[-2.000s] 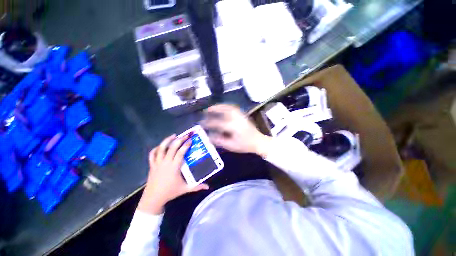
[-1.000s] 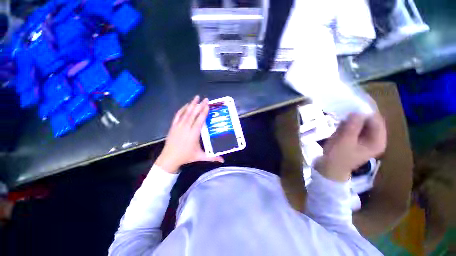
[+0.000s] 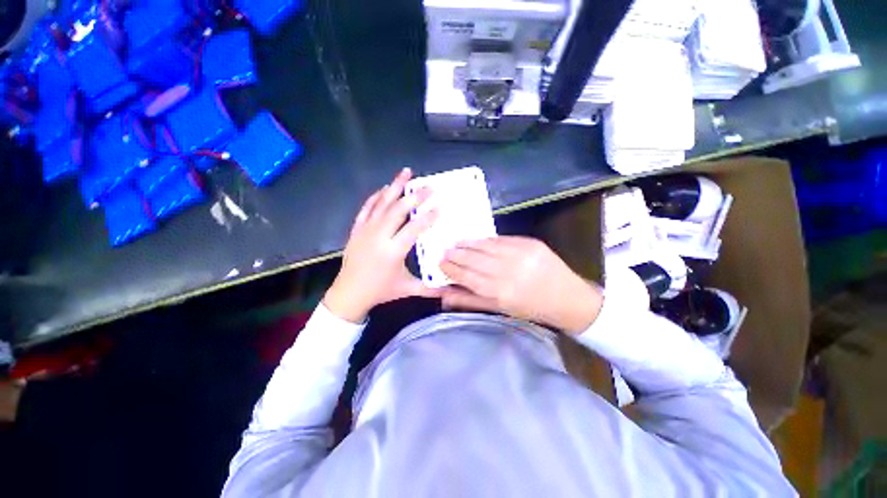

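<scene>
A white back cover plate (image 3: 452, 209) lies over the camera base housing at the bench's front edge. The housing's blue inside is hidden under it. My left hand (image 3: 384, 243) grips the piece from the left, with fingers over the plate's left part. My right hand (image 3: 520, 277) rests its fingers on the plate's lower right part. Both hands are bare. Any camera body under the housing is hidden.
Blue battery packs (image 3: 199, 122) are heaped at the left. The screw feeder (image 3: 486, 88) stands behind the piece. The black electric screwdriver (image 3: 588, 49) lies beside it, near white cover stacks (image 3: 650, 122). The cardboard box (image 3: 773, 282) at the right holds cameras.
My right hand has brought a white cover from the stack area onto the open housing, covering the blue inside. My left hand still holds the piece, its fingers now over the cover.
</scene>
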